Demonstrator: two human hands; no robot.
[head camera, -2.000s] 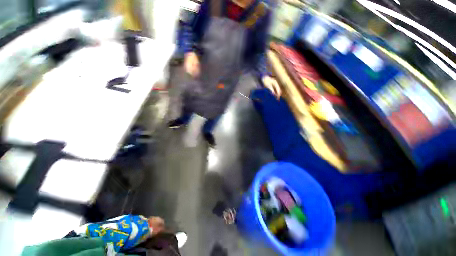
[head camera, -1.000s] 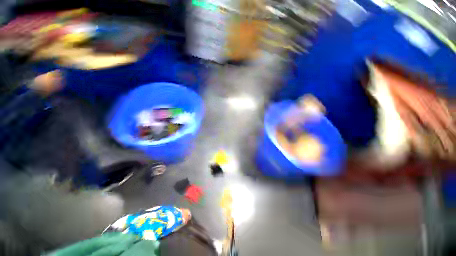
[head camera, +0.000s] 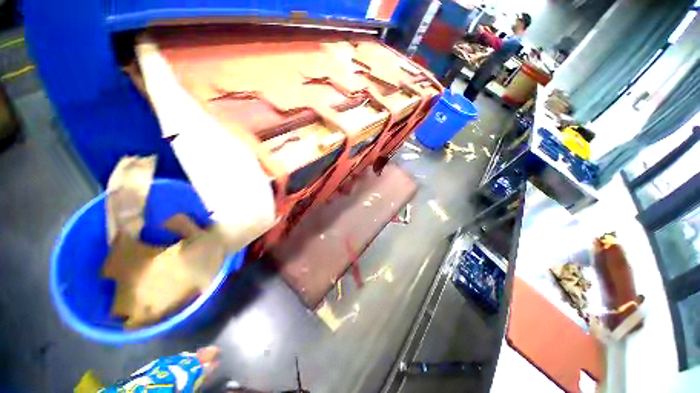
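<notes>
My left hand (head camera: 207, 356) is small and partly hidden at the bottom edge, at the end of a blue and yellow patterned sleeve; its fingers are not clear. My right hand is not in view. Ahead, terracotta-brown sheet material (head camera: 230, 65) covers the bed of a blue press. Its near side is cut-out skeleton waste (head camera: 347, 142) hanging over the bed edge. A pale strip of sheet (head camera: 211, 157) hangs down from the left end towards a blue waste bin (head camera: 65, 295) holding tan scraps (head camera: 157, 276).
A brown mat (head camera: 349, 234) and scraps lie on the grey floor. A second blue bin (head camera: 445, 119) stands beyond. On the right, a bench holds a stack of brown panels (head camera: 554, 334), a rolled brown piece (head camera: 618, 272) and crumpled scraps (head camera: 572, 285). A person (head camera: 500, 57) stands far off.
The view has swung right, from the aisle with a person in an apron and a bin of mixed waste to the sheet-covered press and bench. The patterned sleeve stays low at the left.
</notes>
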